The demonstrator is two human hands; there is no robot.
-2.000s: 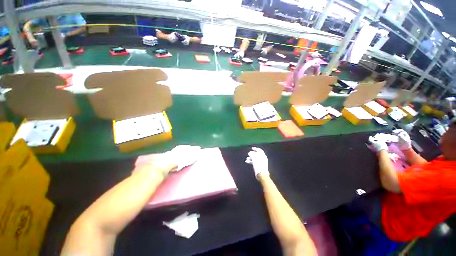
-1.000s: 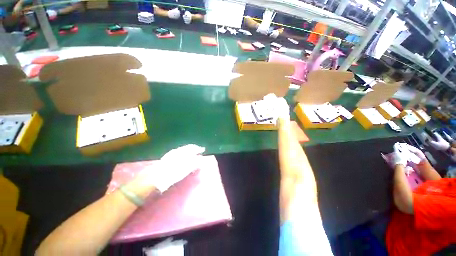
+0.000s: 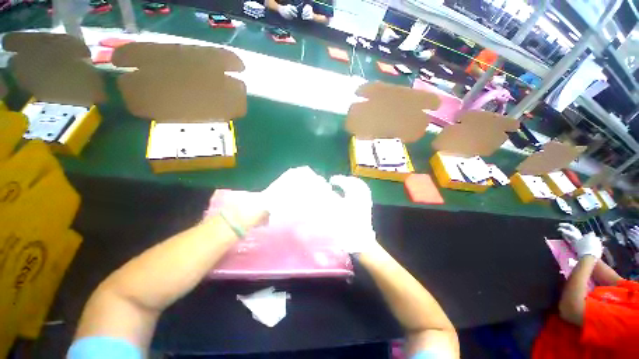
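Note:
The pink slab (image 3: 280,256) lies on the black bench in front of me. My left hand (image 3: 280,200), in a white glove, is over the slab's upper part. My right hand (image 3: 355,210), also in a white glove, is at the slab's right side with the fingers curled. The two hands are close together. The gloves are overexposed, so I cannot tell whether a small white item is between them. A yellow gift box (image 3: 382,158) stands on the green belt beyond my right hand, lid up, with a small flat device (image 3: 389,152) on its insert.
Other open yellow boxes stand on the belt left (image 3: 190,156) and right (image 3: 459,172). A red pad (image 3: 423,188) is on the belt. A white crumpled wipe (image 3: 266,306) lies below the slab. Yellow flat cartons (image 3: 35,238) are at left. A person in red (image 3: 602,315) works at right.
My right hand has come back from the open box on the belt to the slab, beside my left hand. The view has shifted. The device still lies in that box.

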